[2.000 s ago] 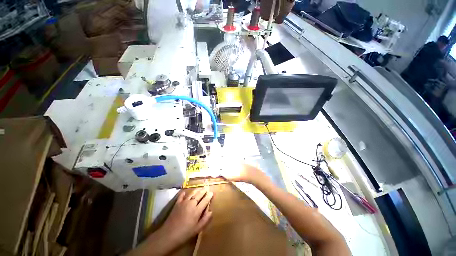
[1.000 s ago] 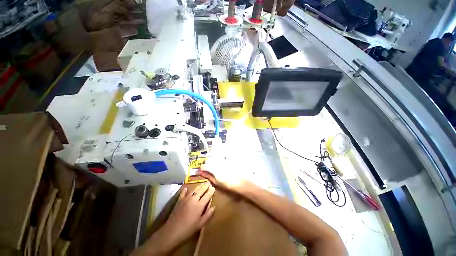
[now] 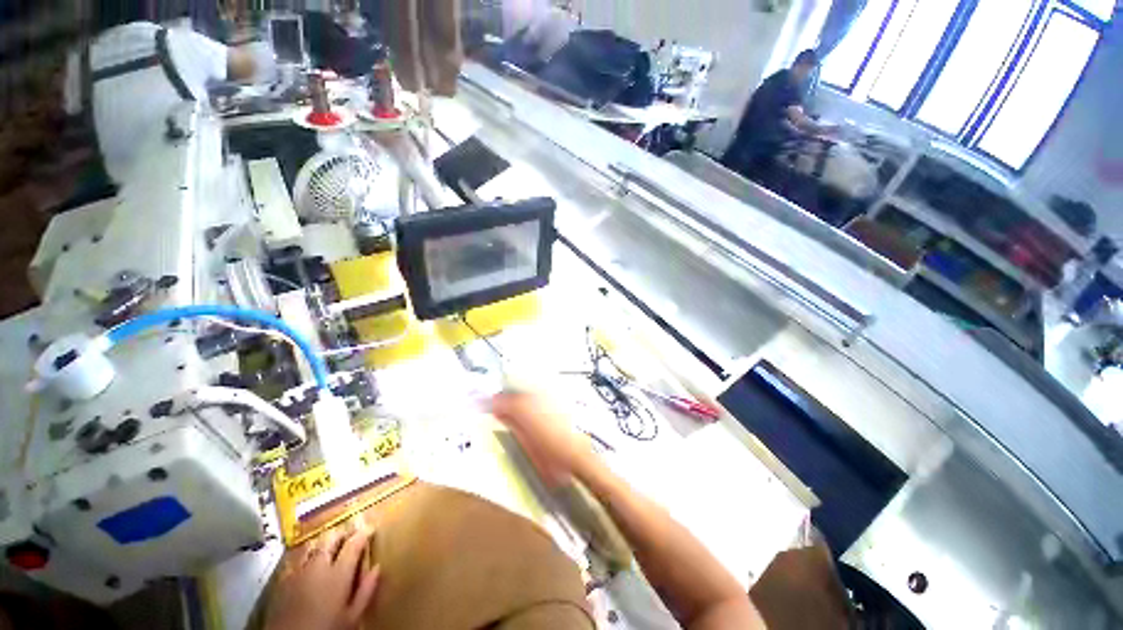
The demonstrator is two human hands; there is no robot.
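The brown workpiece lies at the bottom centre, its top edge at the yellow-orange clamp under the white sewing machine head. My left hand is on the piece's left part, fingertips holding it just below the clamp, partly cut off by the lower edge. My right hand is off the workpiece, above the bright table to the right of the clamp. It is blurred and washed out by glare, so its fingers are unclear.
A control screen stands behind the clamp. A black cable and a red-handled tool lie on the table at right. A fan and thread cones are behind. A person in dark clothing is at the back right.
The view has swung to the right. My right hand has left the workpiece by the clamp and moved out to the right. My left hand is still on the piece near the clamp.
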